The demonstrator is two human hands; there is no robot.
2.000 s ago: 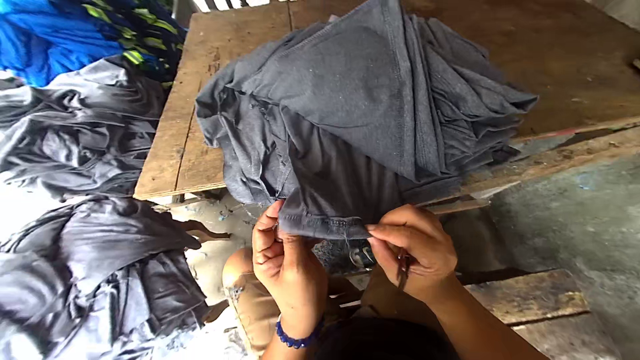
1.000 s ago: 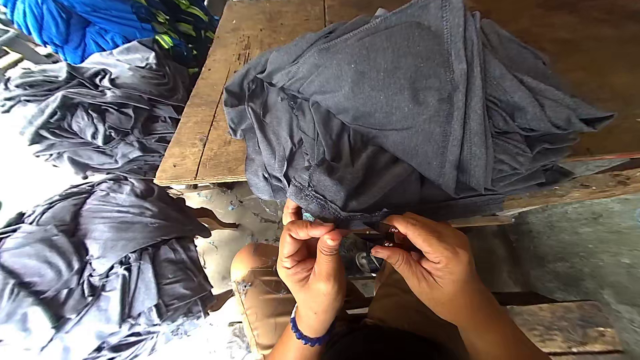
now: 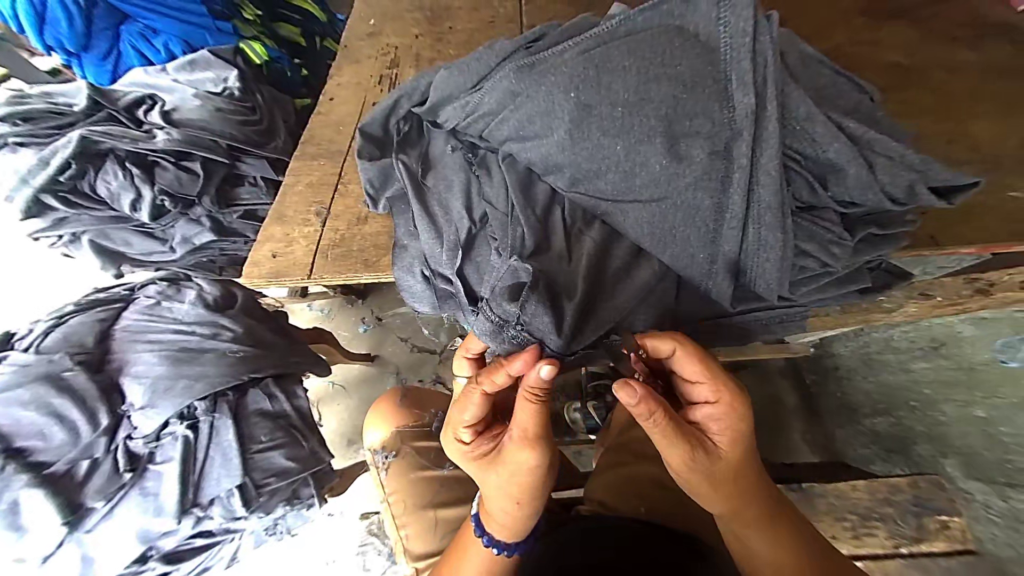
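Note:
A stack of dark grey knit garments [image 3: 624, 136] with overlocked seams lies over the near edge of a wooden table [image 3: 312, 216]. My left hand [image 3: 508, 408], with a ring and a blue beaded bracelet [image 3: 500, 540], pinches the low hanging edge of the top garment between thumb and fingers. Just right of it, my right hand [image 3: 692, 408] has its thumb and index finger around a small dark metal tool [image 3: 632, 360], perhaps thread snips; the fingers and the dark cloth partly hide it. The tool's tip is close to the cloth edge.
At the left lie two heaps of grey garments [image 3: 216, 344], with blue cloth [image 3: 144, 32] and patterned cloth behind. My knees are below the table edge. A wooden bench plank [image 3: 880, 512] is at the lower right, above a concrete floor [image 3: 920, 400] with thread scraps around.
The hem stretched flat between both hands two seconds ago is now bunched at my left fingertips. My right hand has turned, bringing the dark tool up beside the cloth edge.

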